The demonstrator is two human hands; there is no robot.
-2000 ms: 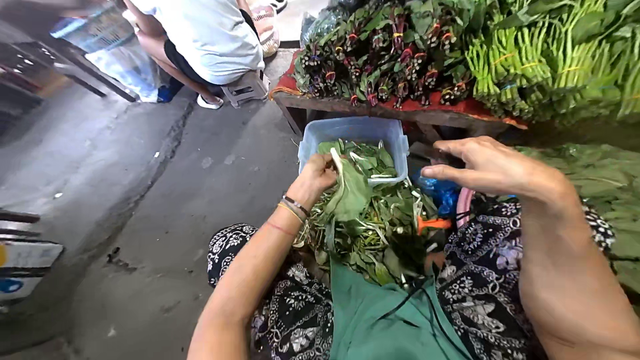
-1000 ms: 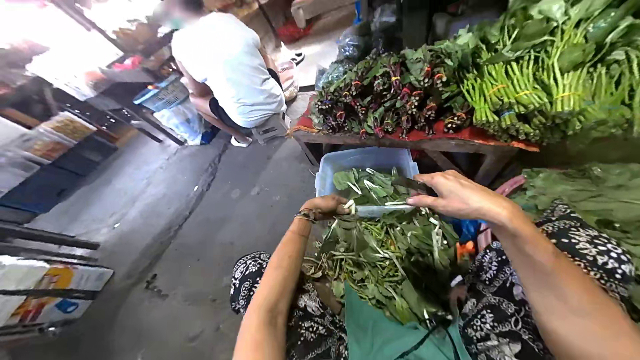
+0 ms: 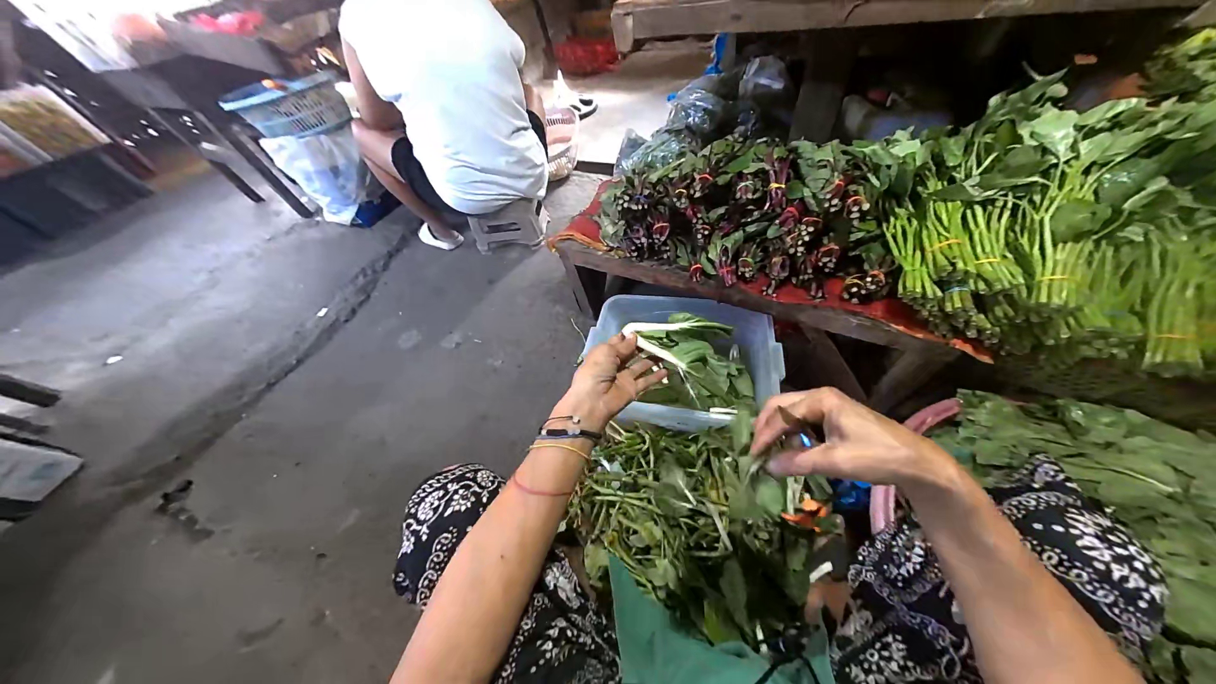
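Note:
My left hand (image 3: 611, 378), with bands at the wrist, is over the near left edge of a translucent plastic tub (image 3: 622, 313). White-stemmed leafy greens (image 3: 670, 326) lie at its thumb and fingertips, over the tub; whether it grips them is hard to tell. Inside the tub are more leaves (image 3: 712, 370). My right hand (image 3: 807, 437) is to the right, thumb and fingers pinched on a green leaf (image 3: 765, 480) above a heap of loose greens and stems (image 3: 674, 513) at my lap. Green cloth (image 3: 665, 617) shows below the heap.
Banded purple-stemmed bunches (image 3: 750, 209) and green-stemmed bunches (image 3: 1045, 247) cover a low wooden bench (image 3: 836, 318). Broad leaves (image 3: 1083, 456) lie at right, beside a pink rim (image 3: 885, 503). A person in a white shirt (image 3: 456, 95) sits on a grey stool (image 3: 508, 228), near a blue basket (image 3: 290, 106).
The hands were close together at the tub's near edge one second ago; now they are apart, the left one turned with fingers spread and the right one lower over the heap.

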